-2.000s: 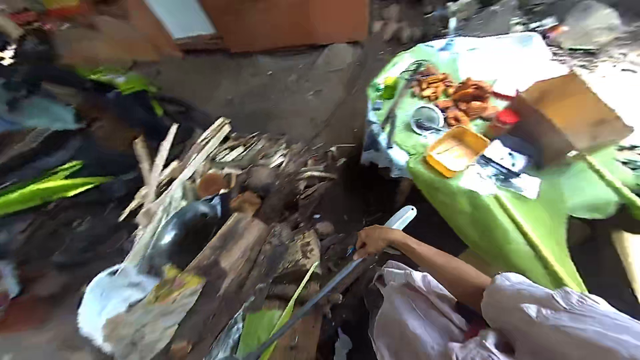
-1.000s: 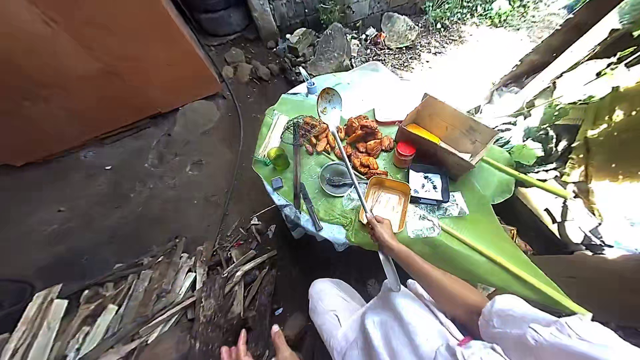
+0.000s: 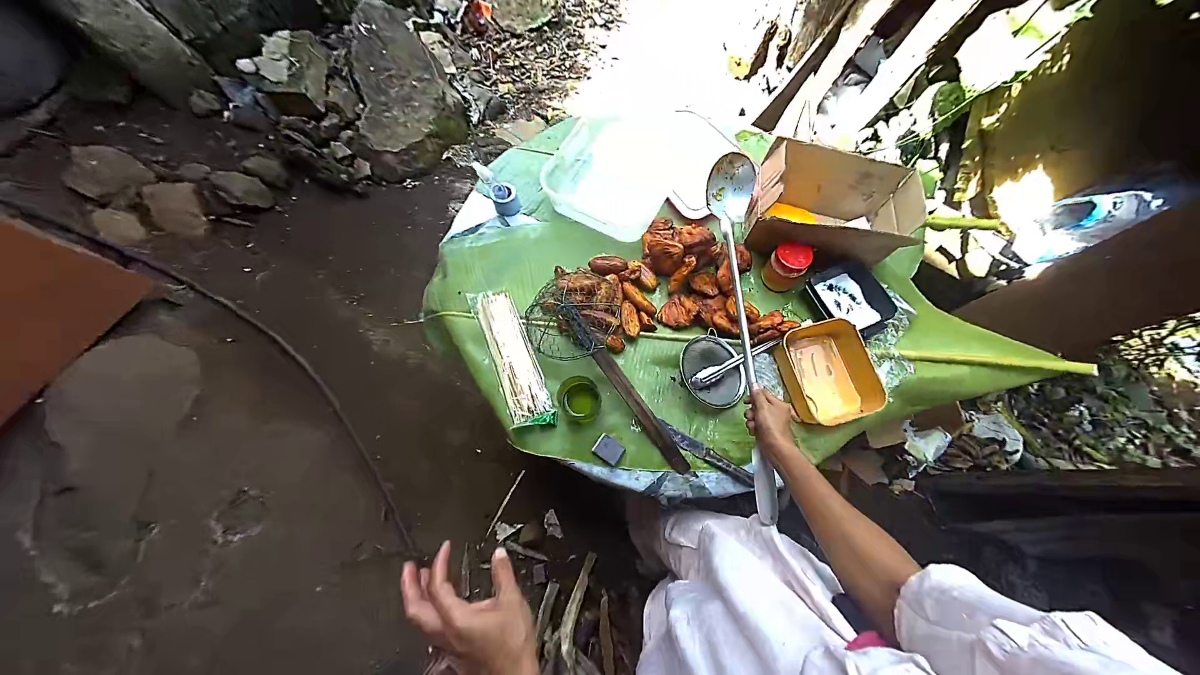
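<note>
My right hand (image 3: 771, 422) grips the shaft of a long metal ladle (image 3: 738, 272), whose bowl points away over the leaf-covered table. Beneath the shaft lie browned fried pieces of food (image 3: 689, 272). A round mesh strainer (image 3: 712, 371) with tongs (image 3: 736, 364) across it is just left of that hand, and a yellow plastic container (image 3: 833, 372) is on its right. My left hand (image 3: 473, 609) is held empty, fingers apart, over the ground at the bottom. A wire skimmer (image 3: 572, 323) with a flat handle, a pack of skewers (image 3: 513, 358) and a green cup (image 3: 579, 399) lie to the left.
On the banana leaf (image 3: 975, 361) are a cardboard box (image 3: 844, 192), a red-lidded jar (image 3: 787, 266), a black tray (image 3: 851, 298) and a translucent plastic tub (image 3: 614, 178). A dark hose (image 3: 309, 375) crosses the ground. Rocks (image 3: 398, 84) lie at the back left, split wood (image 3: 572, 609) below.
The view has swung strongly toward the table. The ladle's bowl, out of clear sight two seconds ago, is now raised over the table. My left hand has come into view.
</note>
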